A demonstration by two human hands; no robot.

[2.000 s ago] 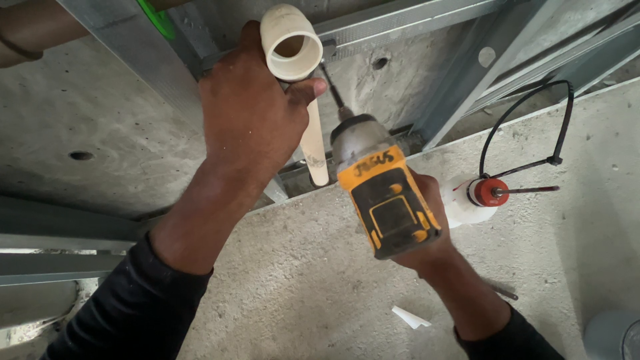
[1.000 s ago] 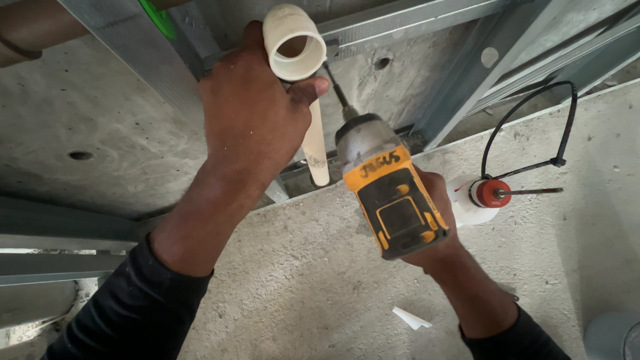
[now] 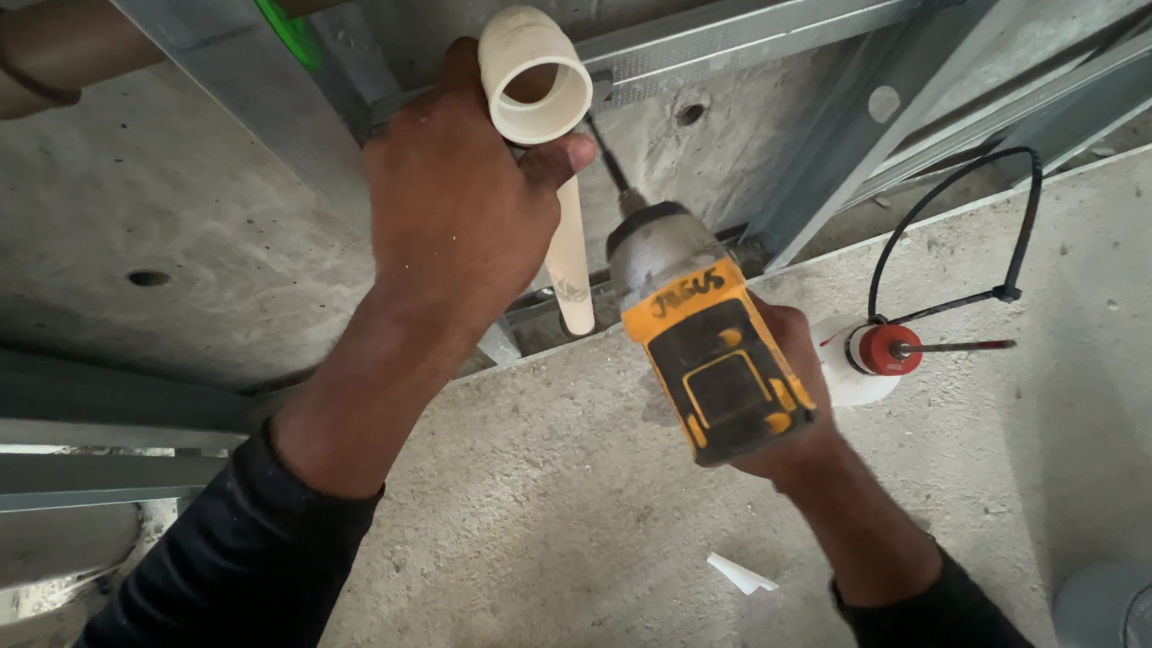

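Note:
My left hand (image 3: 468, 198) grips a cream plastic elbow fitting (image 3: 540, 99) at the top of an upright plastic pipe (image 3: 571, 261), its thumb just under the open mouth. My right hand (image 3: 792, 387) is closed around a yellow and black cordless impact driver (image 3: 711, 342), whose grip is mostly hidden. The driver's long bit (image 3: 607, 157) points up and left, past my left thumb, toward a metal cross channel (image 3: 738, 49) behind the fitting. Where the tip meets the channel is hidden by the fitting.
Metal studs (image 3: 846, 135) stand before a concrete wall (image 3: 270, 243). On the concrete floor (image 3: 540, 504) are a white bottle with a red cap (image 3: 886, 349), a looped black cable tie (image 3: 1035, 207) by it, and a white scrap (image 3: 741, 573). A brown pipe (image 3: 81, 54) runs at upper left.

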